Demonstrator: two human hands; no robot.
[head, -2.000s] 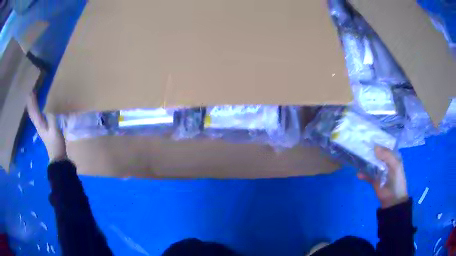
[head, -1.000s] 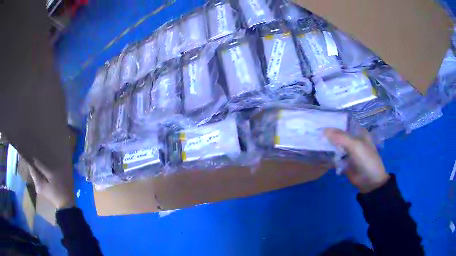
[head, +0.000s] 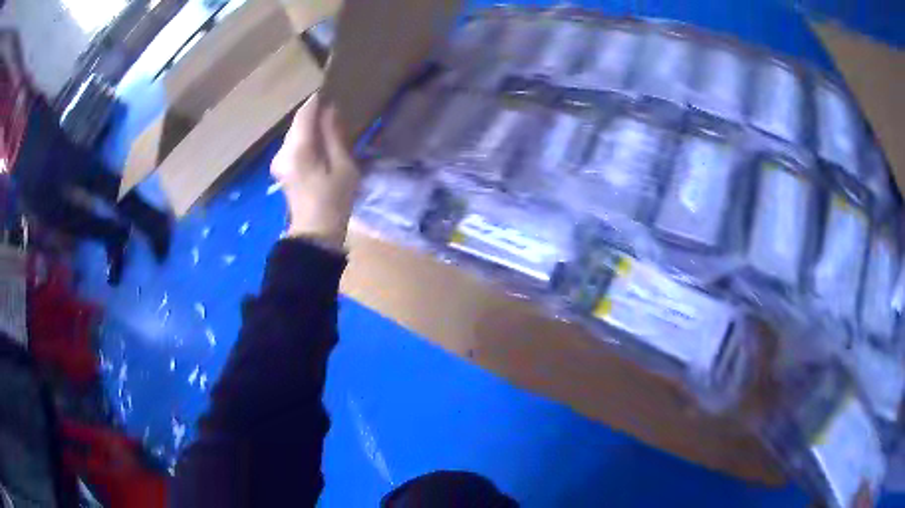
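Note:
My left hand (head: 320,177) is shut on the lower edge of a brown cardboard sheet (head: 387,55), raised at the left end of the rows. Bagged flat silver-white units (head: 695,189) lie side by side in rows on a cardboard layer (head: 476,332). In the front row, one unit (head: 660,308) shows a yellow band and a dark green end. Another bagged unit (head: 848,442) lies tilted at the lower right. Only a fingertip of my right hand (head: 865,494) shows on its end; the rest is cut off by the frame.
An open brown carton (head: 233,119) stands on the blue floor at the upper left. A person's dark-clothed legs (head: 84,203) and red objects (head: 109,461) are at the left. White scraps lie on the floor. Another cardboard piece (head: 873,74) is at the upper right.
The view has swung left. The cardboard sheet over the rows two seconds ago is now raised aside at their left end in my left hand. My right hand has slipped almost out of view.

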